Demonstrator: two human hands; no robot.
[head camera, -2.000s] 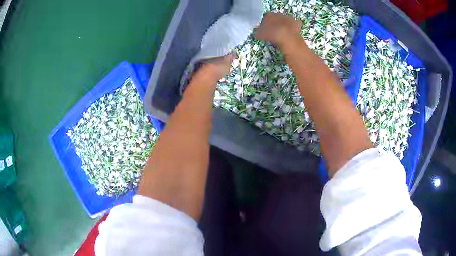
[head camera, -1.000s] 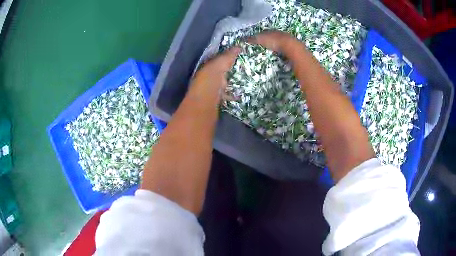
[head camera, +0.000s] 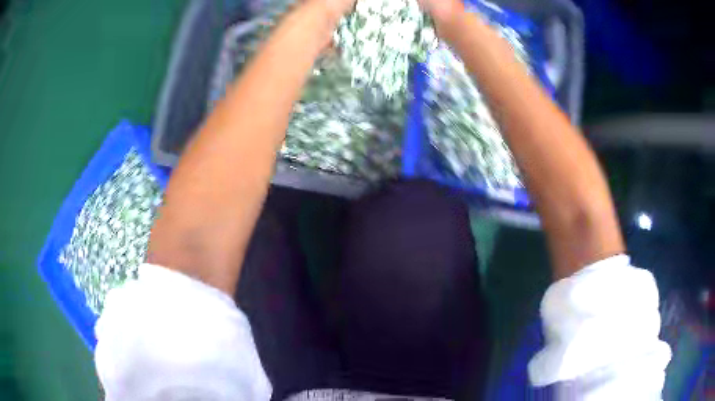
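Note:
A heap of white-and-green parts is held between my two hands above the grey tote, at the top of the view. My left hand is at the heap's left side and my right hand at its right side. Both hands are blurred and partly cut off by the top edge. More parts lie below in the tote. A blue tray full of parts sits inside the tote's right side, partly hidden by my right forearm.
A second blue tray full of parts stands left of the tote, over the green floor, partly behind my left forearm. My dark-clothed legs are below the tote. A dark area with a bright spot is at the right.
My hands have risen out of the parts with a heap between them and moved up in the view. The tote and trays have shifted left in the view, which is more blurred.

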